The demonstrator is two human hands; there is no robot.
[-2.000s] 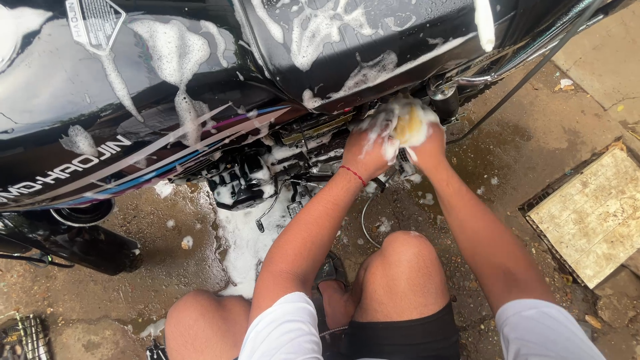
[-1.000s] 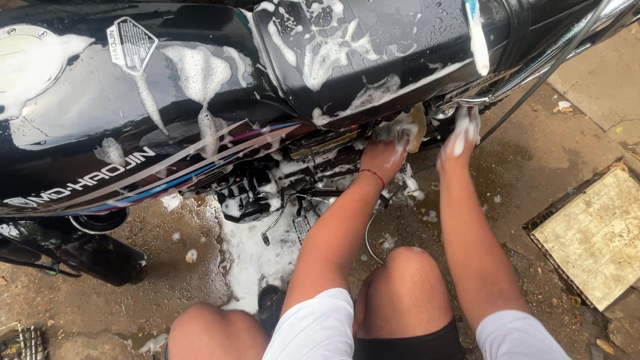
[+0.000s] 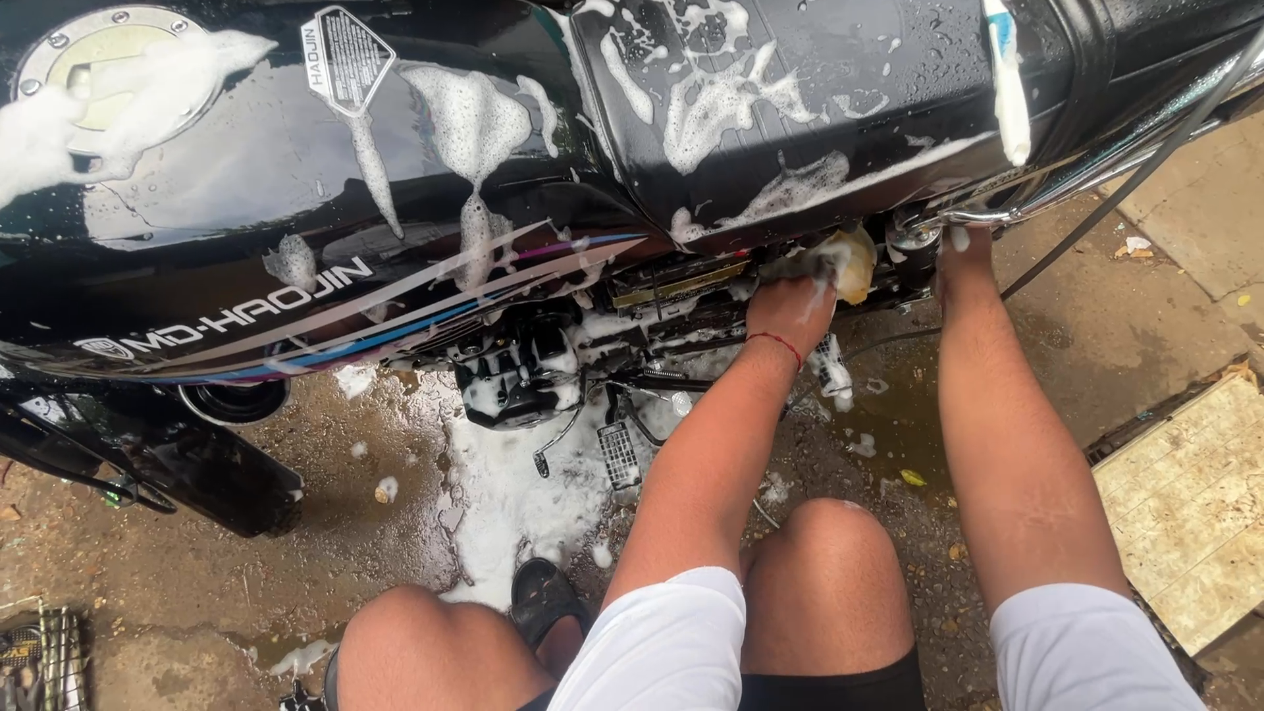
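A black motorcycle spans the upper view, with foam on its fuel tank (image 3: 247, 197) and seat (image 3: 790, 109). My left hand (image 3: 798, 308), a red cord at its wrist, grips a soapy yellowish sponge (image 3: 854, 265) against the side below the seat. My right hand (image 3: 966, 259) reaches to the chrome bar (image 3: 1027, 205) by the shock absorber (image 3: 913, 242); its fingers are hidden there, so its hold cannot be told. Left of my left arm are the foamy engine (image 3: 523, 370) and a footpeg (image 3: 619, 456).
Foam (image 3: 513, 494) lies on the wet ground beneath the engine. A dark hose or cable (image 3: 1116, 202) slants past the motorcycle's rear. At the right is a dirty pale panel (image 3: 1190, 504). A shoe (image 3: 545, 597) shows between my knees, and a metal rack-like object (image 3: 44, 652) sits bottom left.
Two seconds ago both hands were together at the foamy sponge. My right hand has since come away to the right, to the chrome bar, while my left hand stays with the sponge under the seat.
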